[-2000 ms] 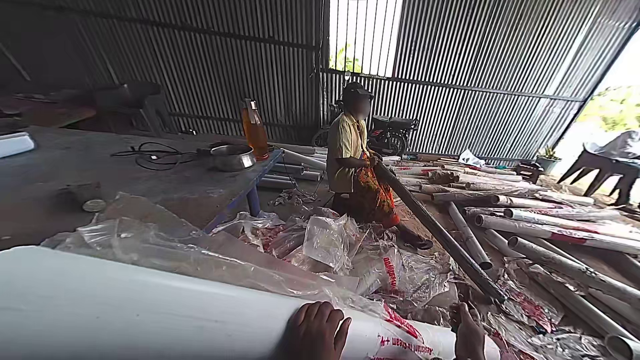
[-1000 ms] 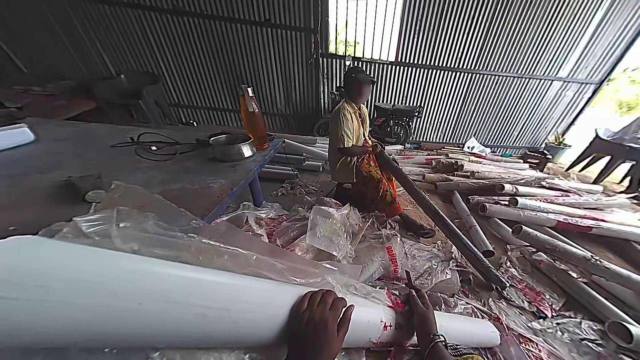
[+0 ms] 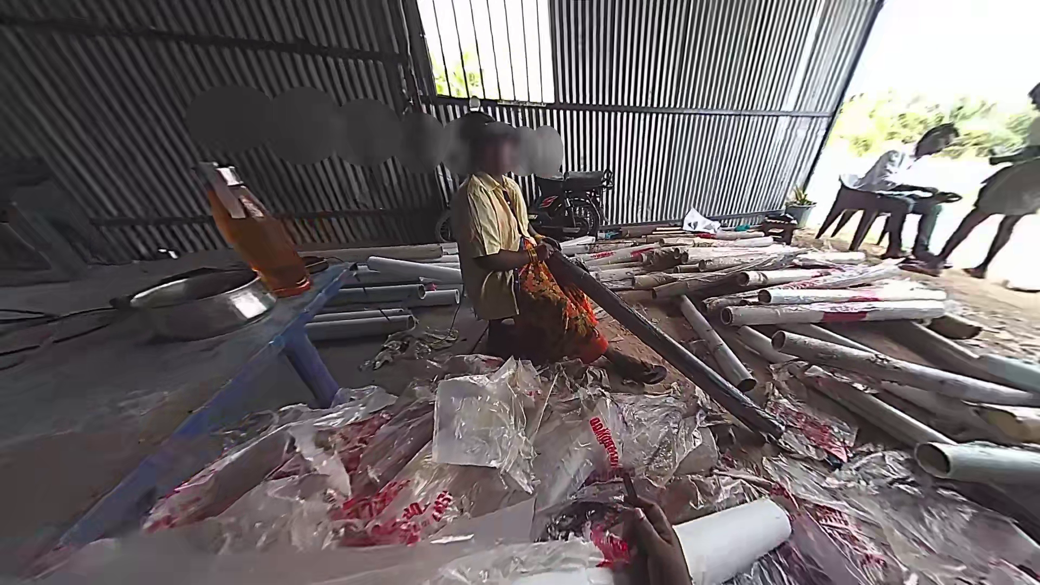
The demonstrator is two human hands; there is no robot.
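My right hand (image 3: 656, 546) is at the bottom edge, beside the end of a white tube (image 3: 735, 536). Its fingers are closed on a thin dark tool (image 3: 630, 487), whose kind I cannot tell. Clear plastic film with red print (image 3: 605, 546) lies against the tube just left of the hand. More crumpled clear film (image 3: 487, 422) is heaped beyond it. My left hand is out of view.
A seated person (image 3: 491, 244) holds a long dark tube (image 3: 666, 349). Many wrapped tubes (image 3: 837, 313) cover the floor at right. A table (image 3: 244, 374) at left bears a metal pan (image 3: 203, 302) and an orange bottle (image 3: 260, 236). Two people are outside at right.
The view has shifted right and closer to the heap. My left hand, on the white tube before, has left view. Over these frames my right hand has moved back from the tube's far end.
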